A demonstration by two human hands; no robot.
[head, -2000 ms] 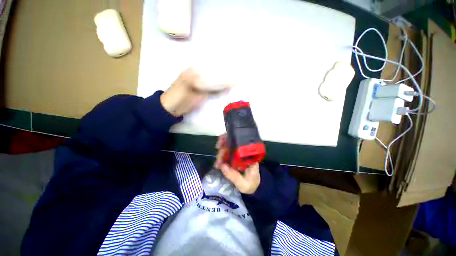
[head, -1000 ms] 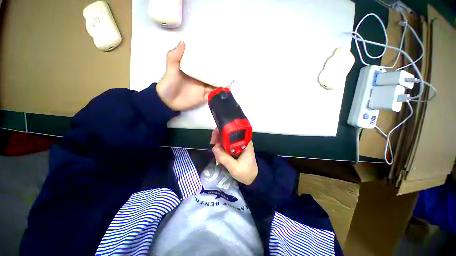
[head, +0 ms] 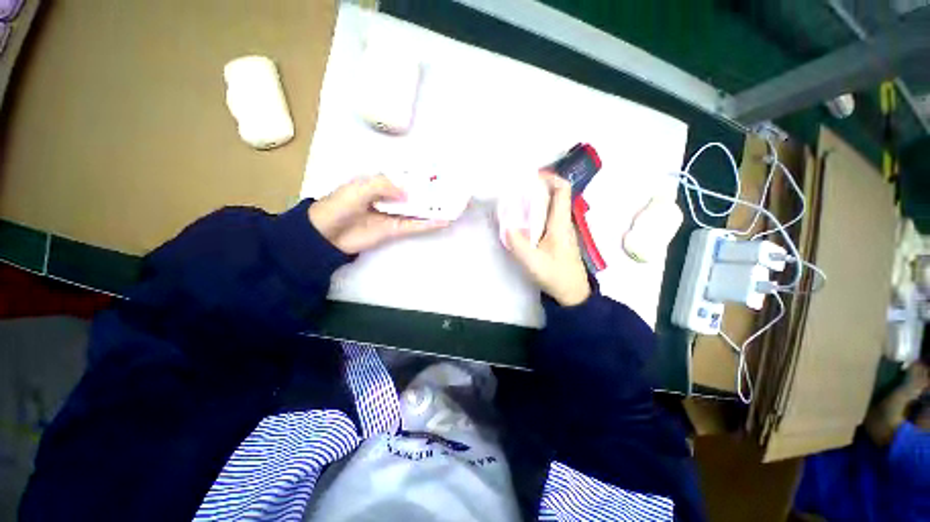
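My left hand (head: pixel 369 216) holds a white rounded unit (head: pixel 423 194) with small dark and red marks, over the white sheet (head: pixel 479 92). My right hand (head: pixel 554 245) has its fingers around another whitish unit (head: pixel 518 207), blurred and pale pink in part, just right of the first. The red and black infrared thermometer (head: pixel 583 204) lies on the sheet beyond my right hand, partly hidden by it. More units lie at the sheet's upper left (head: pixel 393 97), at its right side (head: pixel 653 228) and, cream coloured, on the brown cardboard (head: pixel 259 102).
A white power strip (head: pixel 698 282) with plug adapters (head: pixel 736 267) and looped white cables (head: pixel 712 181) is at the right. Folded cardboard (head: pixel 831 296) stands beyond it. A metal rail (head: pixel 612 51) runs behind the sheet. Another person's blue sleeve (head: pixel 911 438) shows at the lower right.
The thermometer has left my right hand and lies on the sheet. My right hand has moved up and right and now holds a unit. The view has shifted, showing more at the right.
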